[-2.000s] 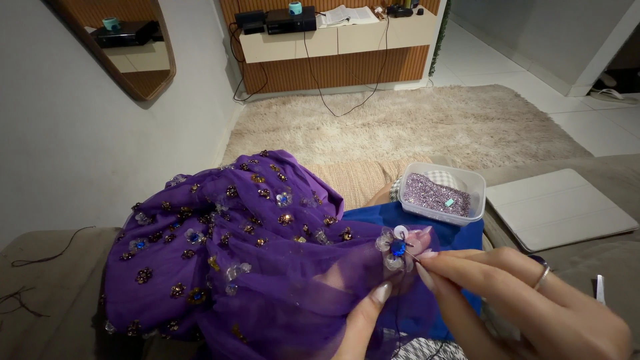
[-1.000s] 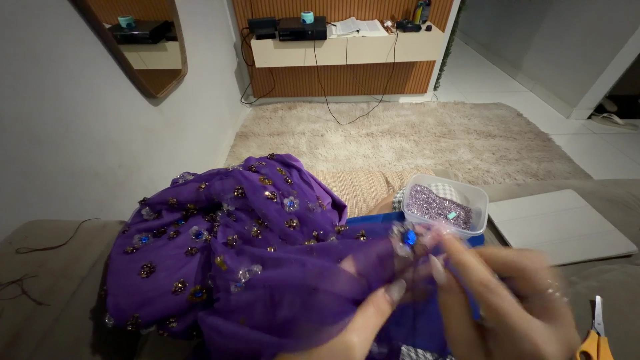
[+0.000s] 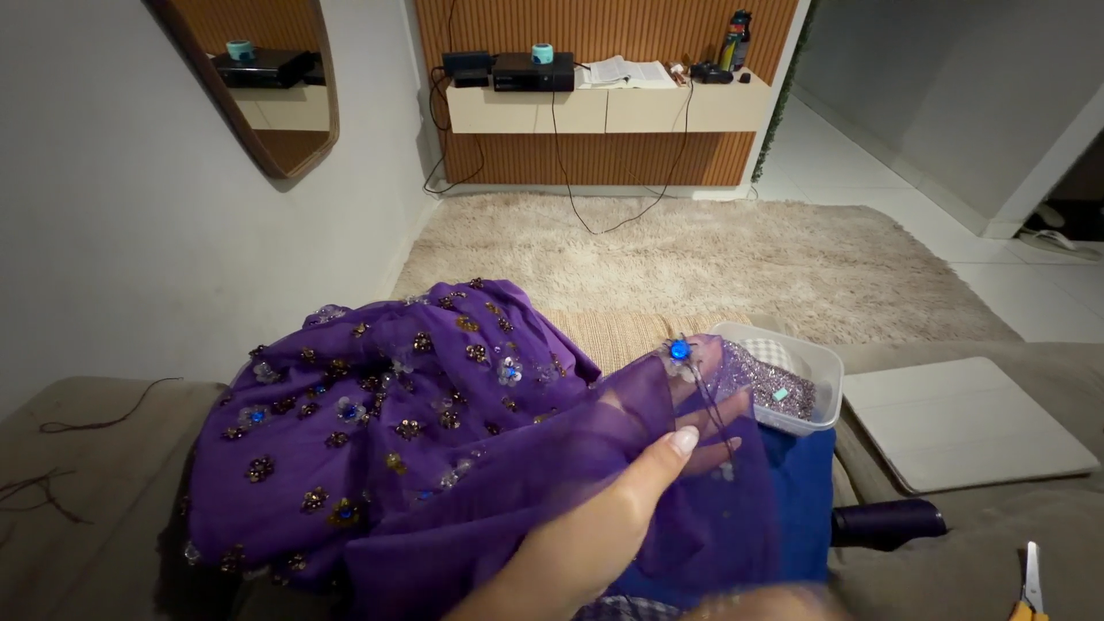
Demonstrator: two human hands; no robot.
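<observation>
Purple sheer fabric (image 3: 517, 483) with beaded and sequined flowers lies bunched across the lap area. My left hand (image 3: 630, 500) grips its right part, thumb on top and fingers seen through the mesh. A flower with a blue stone (image 3: 680, 349) sits over the fingertips, and dark thread hangs from it. At the bottom edge, my right hand (image 3: 768, 604) shows only as a blurred part; its fingers are hidden. Beyond the left fingers is a clear plastic container (image 3: 826, 379) with small glittery beads, a checked cloth piece and a mint-coloured bit. Blue cloth (image 3: 798, 500) lies underneath.
Orange-handled scissors (image 3: 1031, 586) lie at the lower right, near a dark cylindrical object (image 3: 888, 522). A pale flat case (image 3: 975, 423) rests on the sofa. Loose dark threads (image 3: 112, 414) lie on the left armrest. Ahead are a shaggy rug (image 3: 690, 259) and a wall shelf (image 3: 526, 112).
My right hand has left the blue-stoned flower and moved down to the bottom edge of the view. My left hand still holds the fabric. The dark cylindrical object now shows.
</observation>
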